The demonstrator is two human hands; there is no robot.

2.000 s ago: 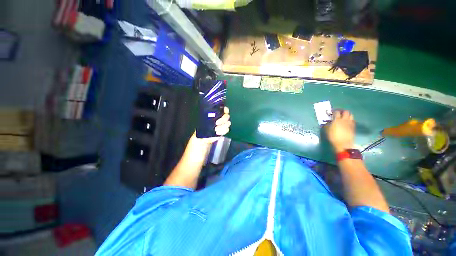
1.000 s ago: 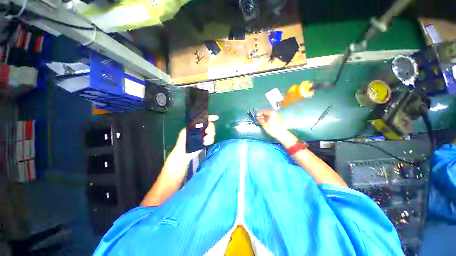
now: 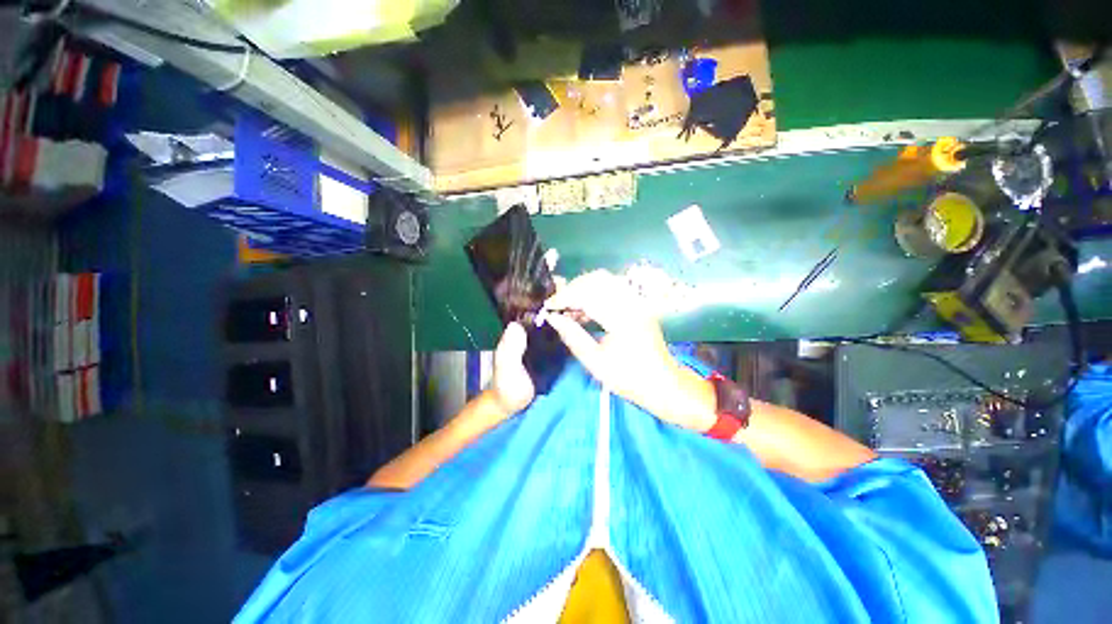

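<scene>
A dark phone (image 3: 510,262), glossy with streaks of reflected light, is tilted over the left part of the green bench. My left hand (image 3: 515,366) holds it by its lower part. My right hand (image 3: 622,341) reaches across to the phone, its fingertips close together over the lower half. Something small may be between them, but it is too blurred to tell. The fingers hide part of the phone. The orange electric screwdriver (image 3: 908,173) is at the back right, away from both hands.
A white paper slip (image 3: 694,233) and thin dark tweezers (image 3: 810,279) lie on the bench. Small screw trays (image 3: 587,193) line its back edge. Black phone trays (image 3: 323,396) stand at left, a yellow-black unit (image 3: 1002,302) at right. A blue sleeve (image 3: 1089,427) shows far right.
My right hand has moved left from the bench to the phone. The phone has tilted in my left hand. The screwdriver has swung away to the back right.
</scene>
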